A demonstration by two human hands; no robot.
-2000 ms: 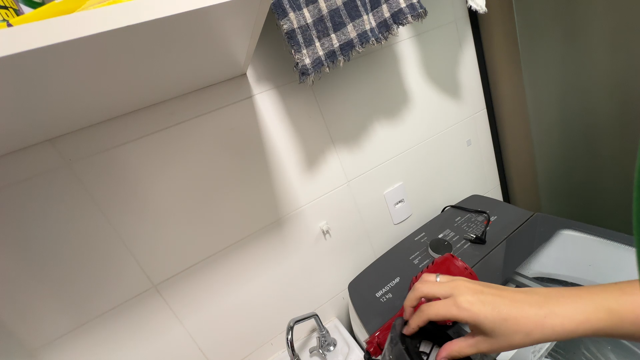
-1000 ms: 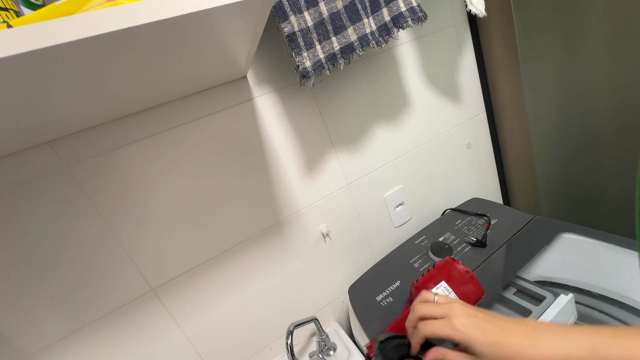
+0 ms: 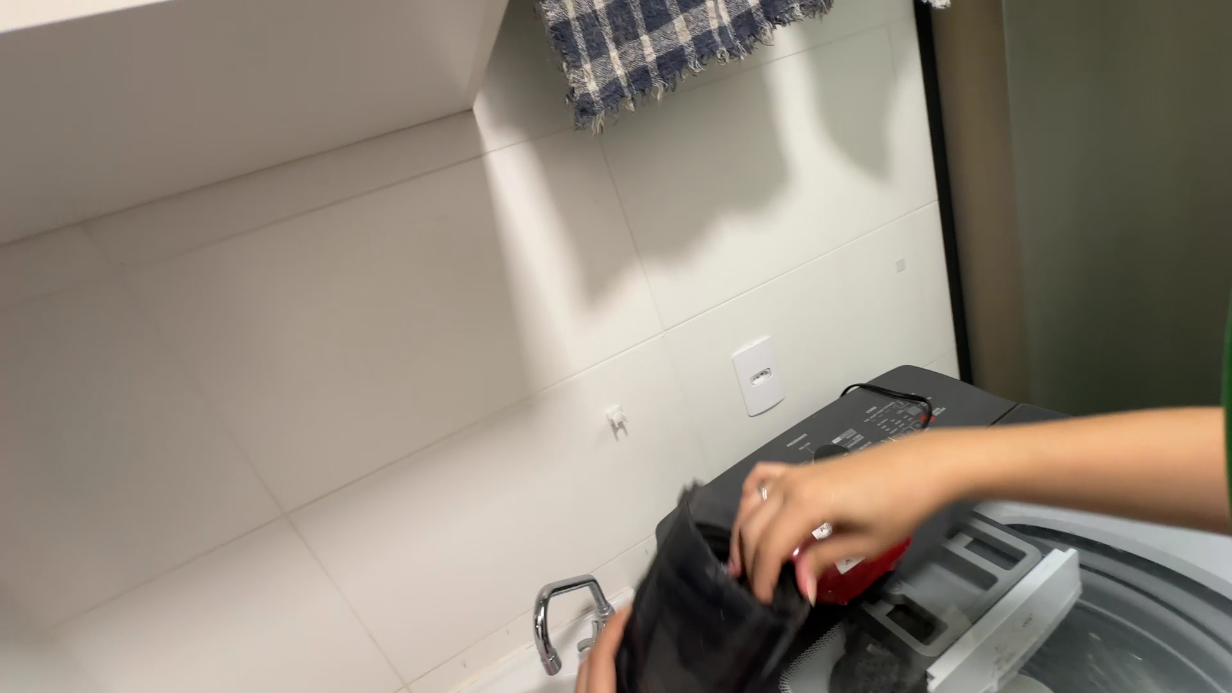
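At the bottom centre is a black bag or pouch (image 3: 707,616), upright, its opening facing up to the right. My left hand (image 3: 603,653) holds its left side; only a few fingers show. From the right, my right hand (image 3: 818,525), wearing rings, reaches over with its fingertips in the opening; whether they pinch anything inside is hidden. Behind and below that hand lies a red item (image 3: 866,576) with a white label, on the dark top panel of the washing machine (image 3: 770,462).
The washer's grey dispenser drawer (image 3: 1001,616) is pulled out over the drum. A black cable (image 3: 890,392) lies on the panel. At the left are a chrome faucet (image 3: 544,626) and a white sink edge. Above hang a white cabinet (image 3: 241,96) and a checked cloth (image 3: 664,48).
The black bag has risen into fuller view, and my left hand now shows at its side. My right hand has moved from the red item to the bag's opening.
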